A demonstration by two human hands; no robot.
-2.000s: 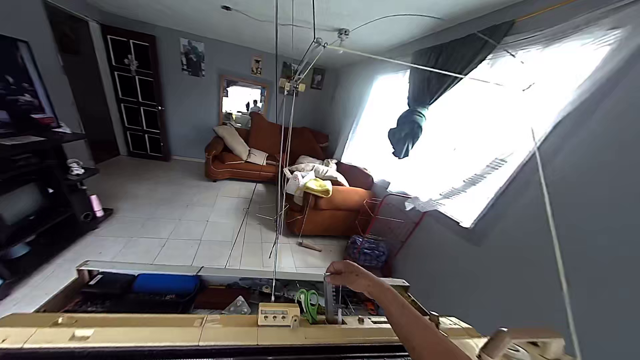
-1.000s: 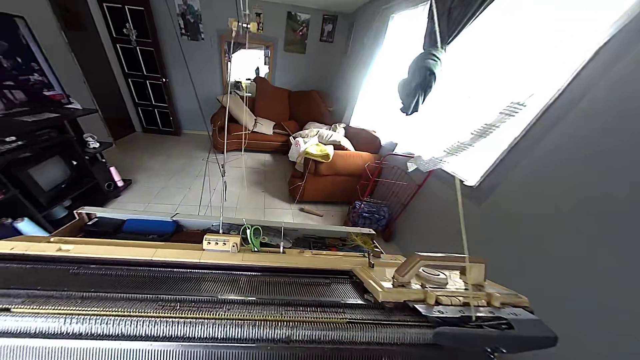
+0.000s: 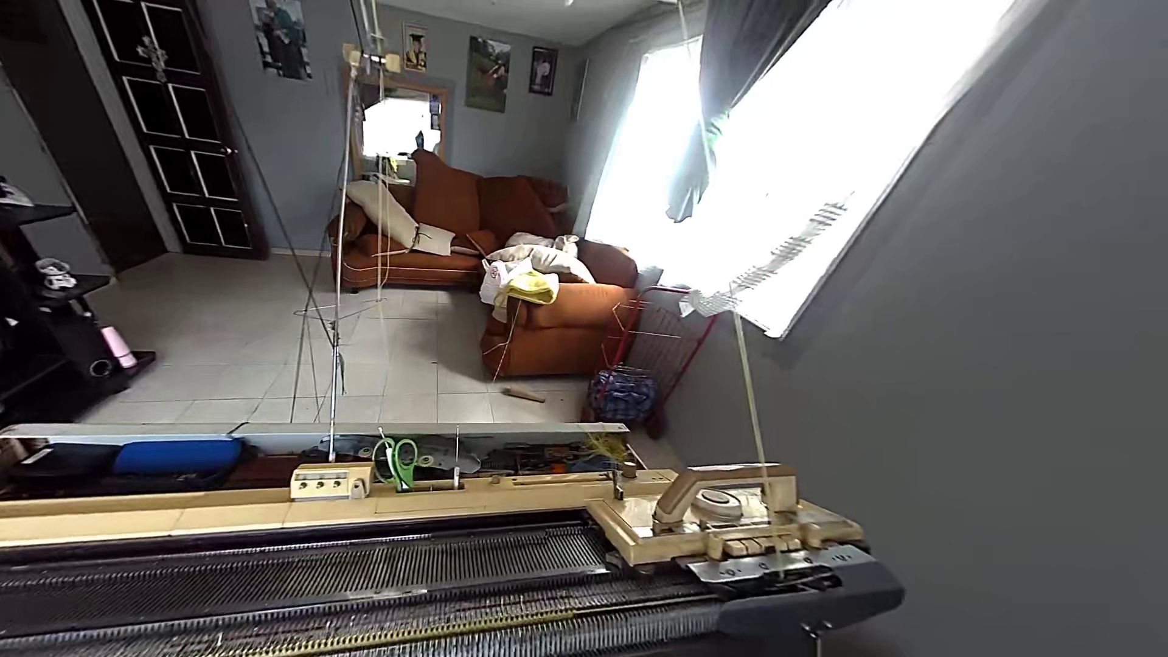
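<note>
Neither of my hands shows in the head view now. A flatbed knitting machine's needle bed (image 3: pixel 365 570) spans the lower part of the view, with yellow yarn (image 3: pixel 474 624) running along its near rows of needles. The beige knitting carriage (image 3: pixel 730 520) sits at the bed's right end, its handle on top. A strand of yarn (image 3: pixel 749 392) comes down to it from above. Green-handled scissors (image 3: pixel 399 461) stand behind the bed, beside the beige row counter (image 3: pixel 330 482) and the thin metal yarn mast (image 3: pixel 338 274).
Behind the bed lies a long tray (image 3: pixel 301 429) with a blue case (image 3: pixel 178 455) and assorted tools. Farther back stand an orange sofa (image 3: pixel 411 266), an armchair (image 3: pixel 566 333) with cloths on it and a red wire cart (image 3: pixel 662 338). A grey wall (image 3: pixel 995 392) rises at the right.
A hand that was by the scissors two seconds ago is out of view. The view has tilted down and turned right, bringing in the needle bed and carriage.
</note>
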